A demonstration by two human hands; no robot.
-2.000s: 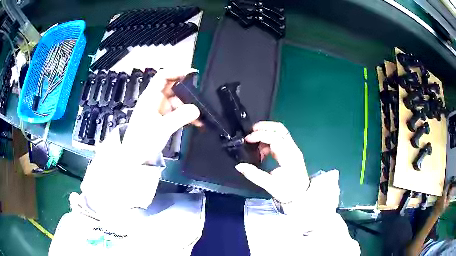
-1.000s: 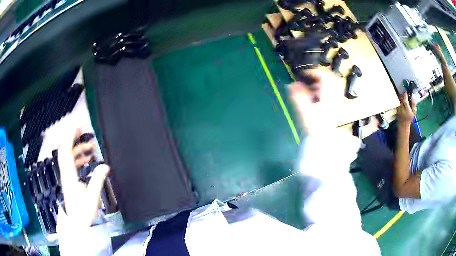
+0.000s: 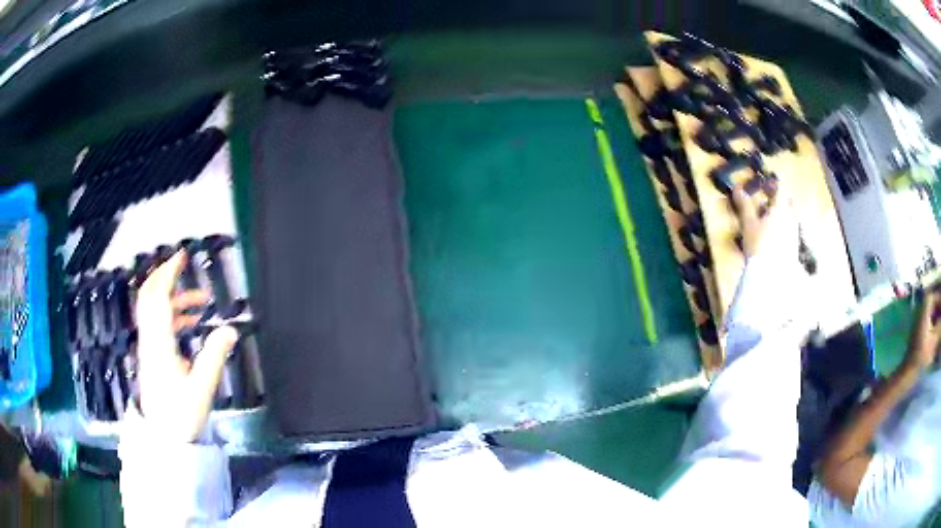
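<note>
My left hand [image 3: 181, 335] is over the near part of the white left board [image 3: 150, 219]. Its thumb and fingers are apart around a black joined unit among the upright rows [image 3: 98, 309]; blur hides whether it grips the unit. My right hand [image 3: 758, 219] reaches to the stacked tan cardboard sheets [image 3: 820, 222] at right. Its fingertips are at a black bracket-like piece in the jumbled pile [image 3: 733, 119]; whether they are closed on it cannot be told. The long black mat [image 3: 335, 258] lies between the hands, with black pieces [image 3: 325, 70] at its far end.
Slanted black handle-like pieces [image 3: 144, 170] fill the left board's far part. A blue basket [image 3: 39, 299] is at the left edge. The green bench surface [image 3: 516, 248] has a yellow-green line [image 3: 624, 227]. A grey machine [image 3: 854, 175] and another person's arm [image 3: 862, 443] are at right.
The two black pieces handled over the mat two seconds ago are gone from there. My hands have parted, left to the board and right to the stack. The view has swung right, then slightly back.
</note>
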